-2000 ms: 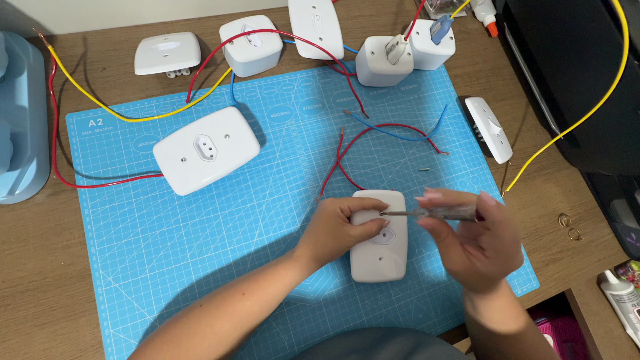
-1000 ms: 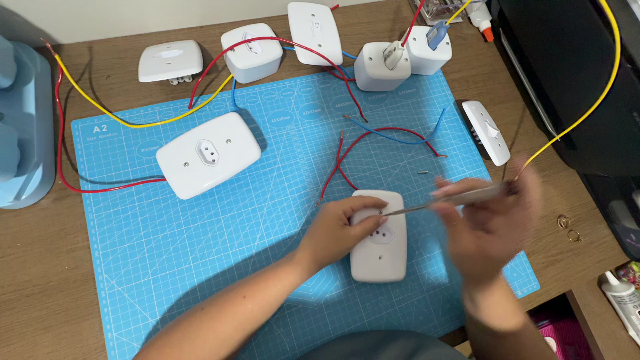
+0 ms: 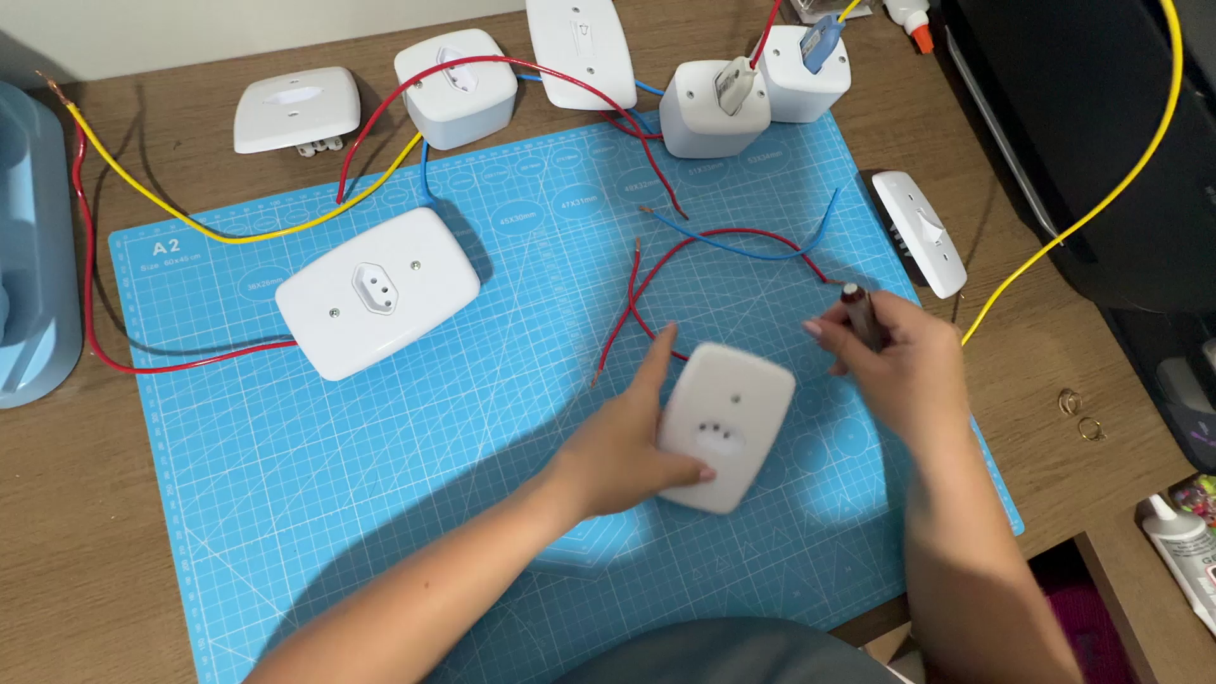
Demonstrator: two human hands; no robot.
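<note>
My left hand (image 3: 632, 451) grips the left edge of a white socket outlet faceplate (image 3: 746, 456), thumb on its front; the plate is tilted and slightly blurred. My right hand (image 3: 898, 366) holds a screwdriver by its handle (image 3: 862, 318), to the right of the plate; its blade is hidden. Above the plate, a red wire (image 3: 750, 231) and a short blue wire (image 3: 731, 244) lie curved on the blue cutting mat (image 3: 513, 380). A larger white socket outlet (image 3: 378, 290) rests on the mat's left, with a red wire running from its left side.
Along the back stand a switch plate (image 3: 581, 47), boxed socket outlets (image 3: 456, 90) and boxes with plugs inserted (image 3: 714, 123). A loose faceplate (image 3: 296, 109) lies back left, a rocker switch (image 3: 919, 233) at right. Near the right edge are rings (image 3: 1092, 429), a tube (image 3: 1183, 551) and a black machine (image 3: 1073, 142).
The faceplate in my left hand has turned from upright to tilted. My left fingers have moved from its top to its left side. The screwdriver has come away from its upper screw.
</note>
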